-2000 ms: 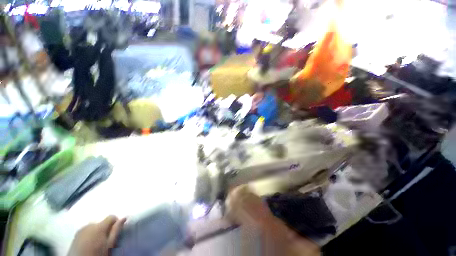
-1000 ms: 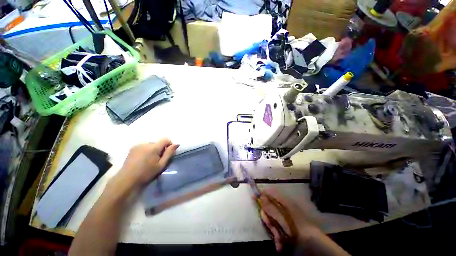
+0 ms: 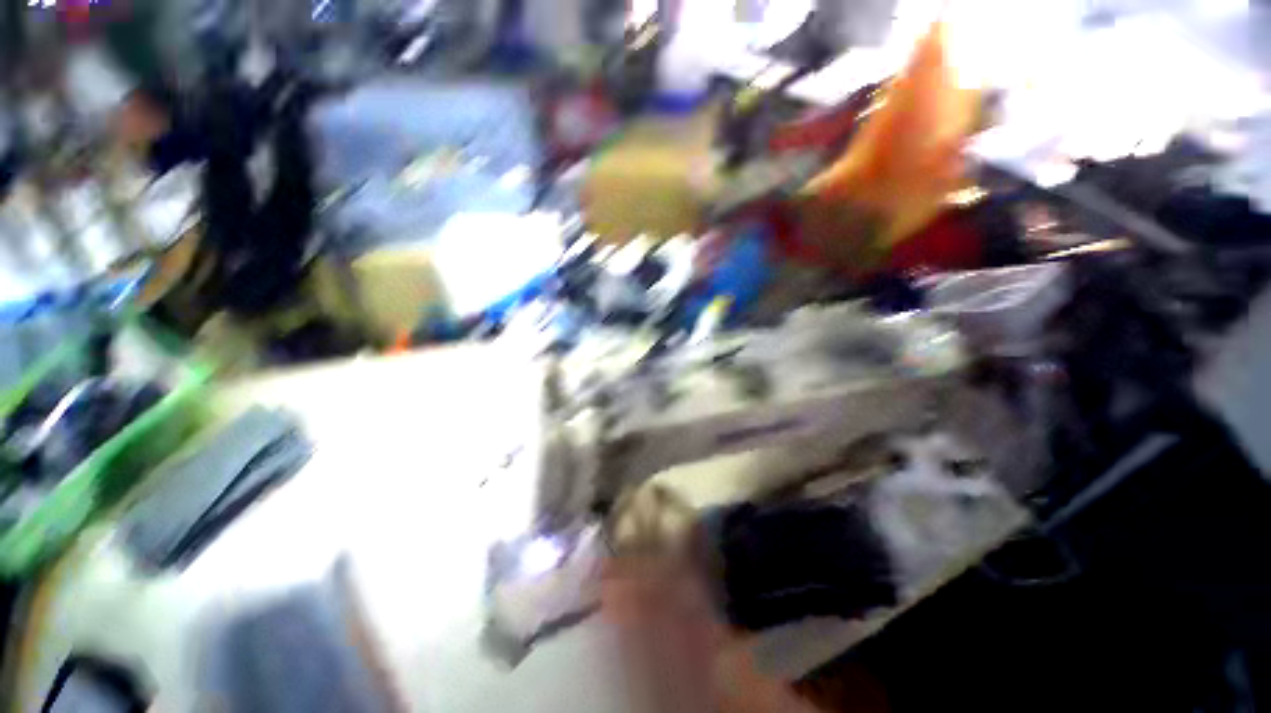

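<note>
The picture is strongly blurred. The sewing template (image 3: 286, 648), a grey-blue panel with a brownish strip along its right side, lies at the bottom left, cut off by the edge. My right hand (image 3: 662, 585) is blurred in front of the sewing machine (image 3: 781, 418), left of a stack of black panels (image 3: 809, 557). I cannot tell whether its fingers hold anything. The shiny needle plate (image 3: 537, 592) shows a bright light at its upper part. My left hand is not in view.
Grey fabric pieces (image 3: 216, 488) lie at the left beside the green basket (image 3: 105, 474). A black-edged piece (image 3: 95, 690) is cut off at the bottom left corner. Mixed scraps (image 3: 627, 279) and an orange cloth (image 3: 906, 153) are behind the machine.
The view has tilted up and blurred. My left hand has left the picture. The template is away from the needle area, turned steeper. My right hand is nearer the machine arm; the scissors are no longer discernible.
</note>
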